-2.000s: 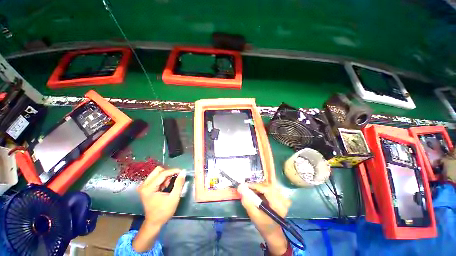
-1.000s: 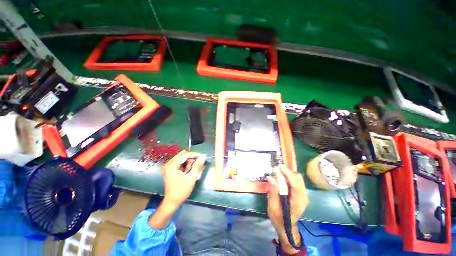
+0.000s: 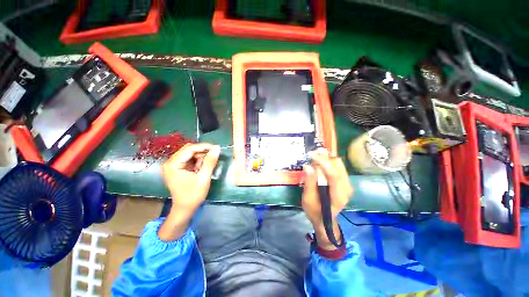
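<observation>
An open-backed tablet (image 3: 284,104) lies in an orange foam tray (image 3: 239,116) in front of me, its silver battery above and its circuit board (image 3: 278,152) at the near end. My right hand (image 3: 328,185) grips the soldering iron (image 3: 325,206) at the tray's near right corner; its tip is hidden or blurred at the board. My left hand (image 3: 190,174) is left of the tray, thumb and fingertips pinched together; a thin solder wire (image 3: 194,98) runs down to it. A pile of tiny red parts (image 3: 159,145) lies beyond my left hand.
Left are a blue desk fan (image 3: 40,212), a tilted framed tablet (image 3: 64,113) and a black strip (image 3: 204,105). Right are a tip-cleaning pot (image 3: 380,149), a fume fan (image 3: 365,102), an iron stand (image 3: 448,120) and stacked red trays (image 3: 473,174). More framed tablets lie beyond.
The view has tilted down, so the bench things sit higher and my sleeves and lap show. My right hand has moved from the board's lower middle to its right side. My left hand stays pinched.
</observation>
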